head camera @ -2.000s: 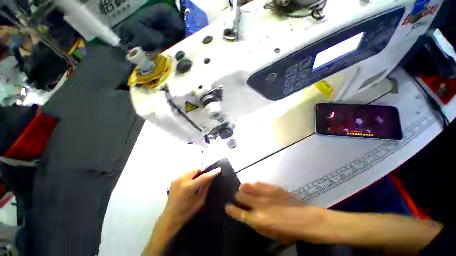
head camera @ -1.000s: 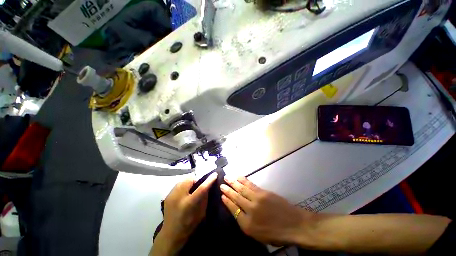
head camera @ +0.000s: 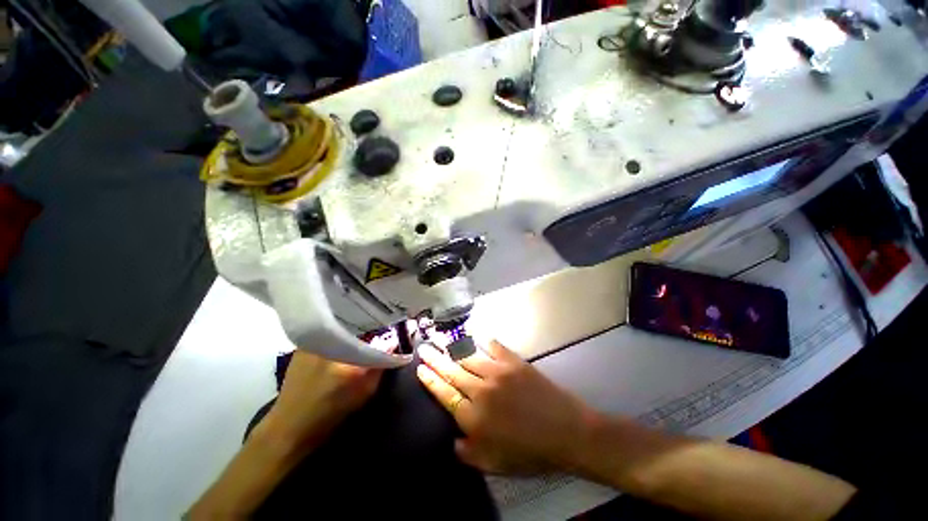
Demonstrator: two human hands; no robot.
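Observation:
A dark garment panel (head camera: 392,448) runs from the lap up to the needle area of the white sewing machine (head camera: 570,132). My left hand (head camera: 326,392) is at the panel's left edge, its fingertips partly hidden behind the machine's head cover. My right hand (head camera: 509,407), with a ring, lies on the panel's right edge, fingers extended just in front of the presser foot. The needle and foot are mostly hidden by the machine head and fingers. The lamp lights this spot brightly.
A smartphone (head camera: 709,309) with a lit screen lies on the table right of the needle. The control panel (head camera: 702,198) is on the machine front. A large dark fabric pile (head camera: 112,254) spreads to the left. A printed ruler scale runs along the table's front edge.
The view has shifted and tilted. Both hands and the panel have moved up to the needle. My left hand is now further left, apart from my right hand, which lies flatter on the cloth.

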